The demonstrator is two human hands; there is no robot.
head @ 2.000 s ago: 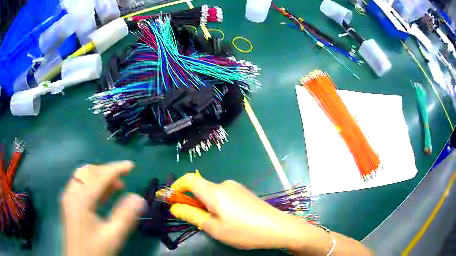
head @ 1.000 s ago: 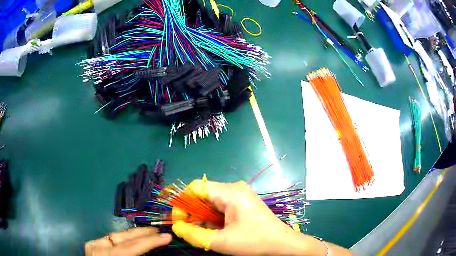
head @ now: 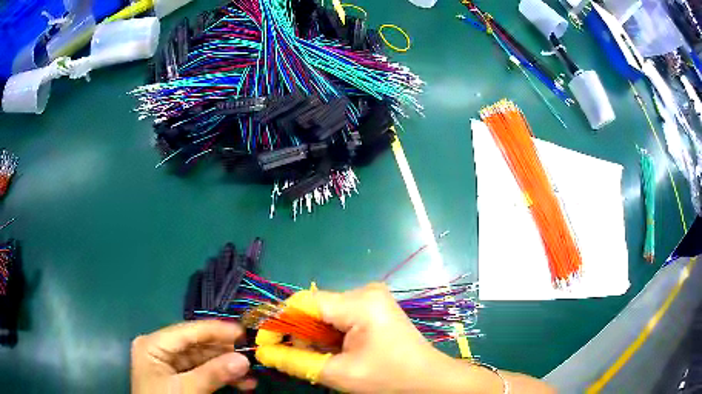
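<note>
My right hand (head: 385, 338), with yellow finger cots on thumb and finger, holds a bunch of orange wires (head: 304, 325), tips pointing left. My left hand (head: 188, 358) is at the lower edge, its fingertips pinched on a dark piece, likely a connector housing (head: 250, 338), mostly hidden by the fingers. The two hands nearly touch there. Part-wired harnesses (head: 219, 281) lie just behind the hands, black housings at the left, coloured wire ends (head: 442, 312) out to the right.
A large heap of harnesses (head: 285, 115) lies beyond. A spare orange bundle (head: 535, 196) lies on a white sheet (head: 504, 262) at the right, with a green wire bundle (head: 648, 204) beside it. Translucent cylinders (head: 123, 42) are upper left. Orange-wired harnesses (head: 6, 269) are at the left edge.
My left hand was open and raised at first, then low at the bottom edge; now its fingers are pinched close to my right fingertips. My right hand has kept the orange bunch.
</note>
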